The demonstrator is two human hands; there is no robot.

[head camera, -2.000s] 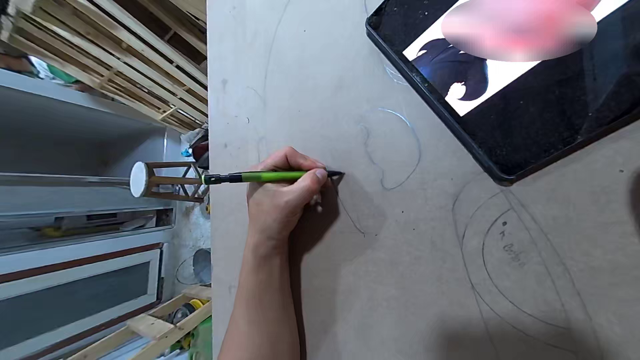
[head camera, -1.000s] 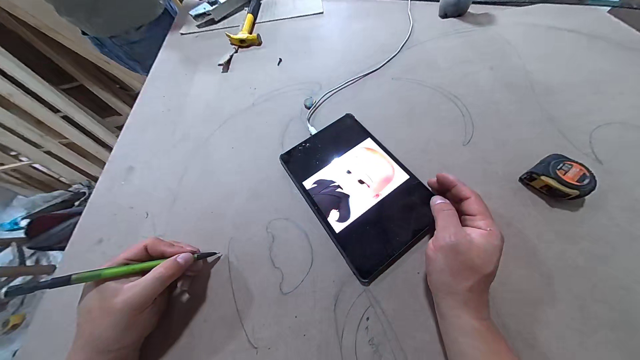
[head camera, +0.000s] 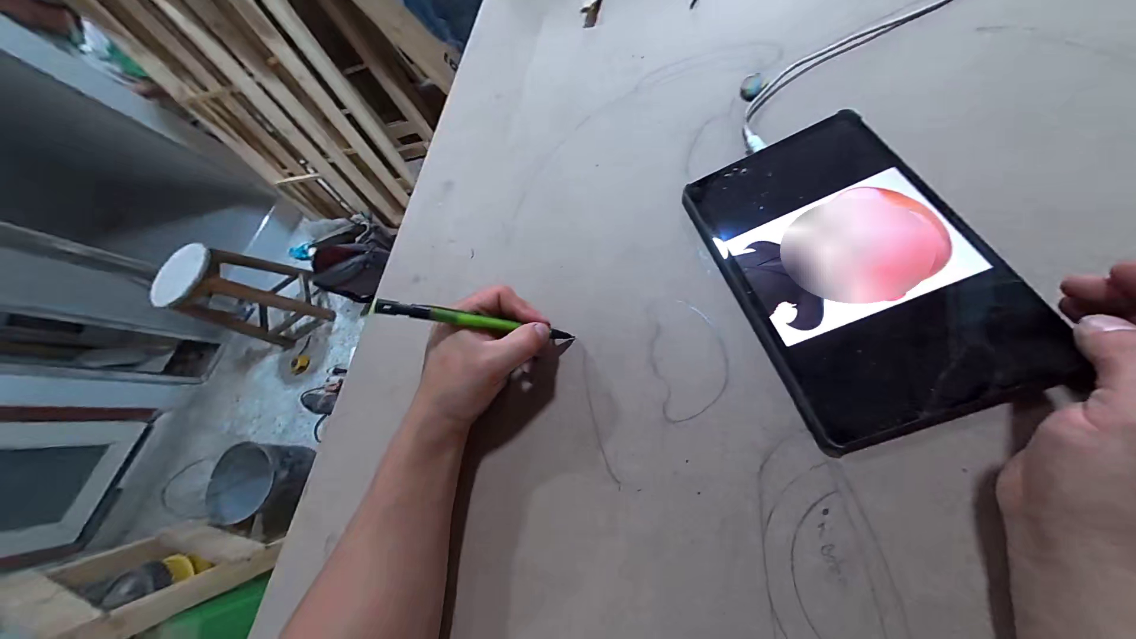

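My left hand (head camera: 484, 359) holds a green and black pencil or marking pen (head camera: 475, 319), its dark tip at the upper end of a curved line (head camera: 596, 413) drawn on the large brown board (head camera: 568, 559). At the right, my right hand (head camera: 1078, 435) grips the lower right edge of a black tablet (head camera: 967, 355) between thumb and fingers. A partly blurred picture fills the middle of the tablet's screen. Between the pen and the tablet lies a drawn, bean-like outline (head camera: 726, 355). Nested curves and some writing are drawn below the tablet.
A white cable (head camera: 825, 53) runs from the tablet's upper left edge past a small roundish object (head camera: 753, 86). Left of the board's edge, on the floor, stand a wooden stool (head camera: 182, 277), a metal bucket (head camera: 240, 484) and a wooden tray (head camera: 209, 541). Wooden slats (head camera: 311, 89) rise behind.
The view has shifted markedly between frames. My right hand, out of view two seconds ago, is seen on the tablet one second ago and now. My left hand keeps hold of the pen.
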